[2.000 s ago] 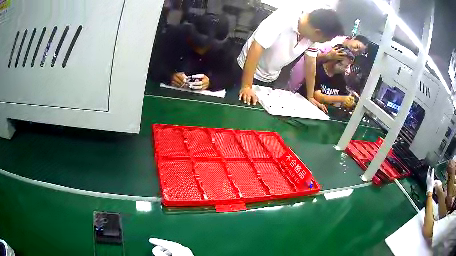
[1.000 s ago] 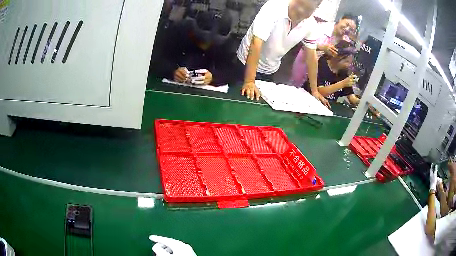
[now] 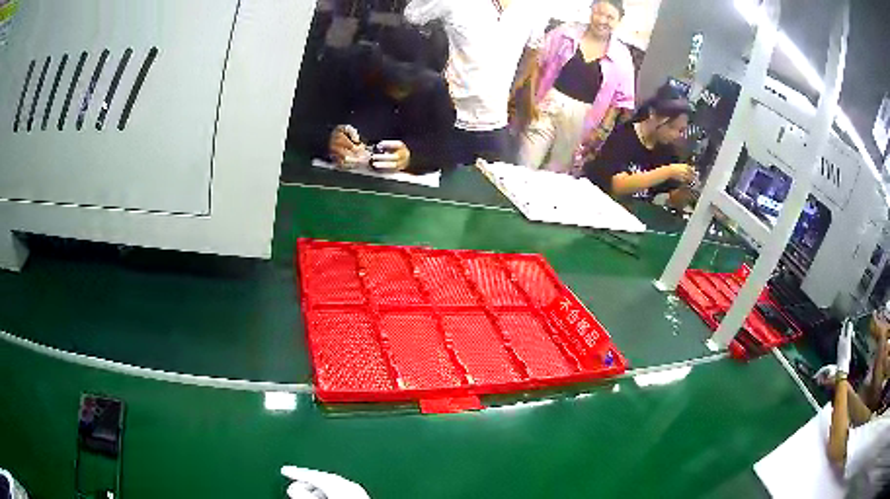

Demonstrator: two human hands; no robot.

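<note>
A black phone mid-frame [image 3: 101, 429] lies on the green belt at the lower left, its solid block at the far end and green showing through its open part. No hand touches it. My right hand [image 3: 327, 483], in a white glove, shows at the bottom edge, well to the right of the frame. One finger points left; the rest is cut off, so I cannot tell whether it holds anything. My left hand is not identifiable in view.
A red plastic basket [image 3: 459, 390] lies beyond the belt's pale rail [image 3: 176, 373]. A grey cabinet [image 3: 146, 229] stands at left, white uprights [image 3: 699, 229] at right. Several people are across the line. A white rounded edge [image 3: 10, 487] at the lower-left corner is unclear.
The phone mid-frame has moved left along the belt. My right hand has stayed near the same place. Across the line, the person in white has straightened up and the one in pink stands in clearer view.
</note>
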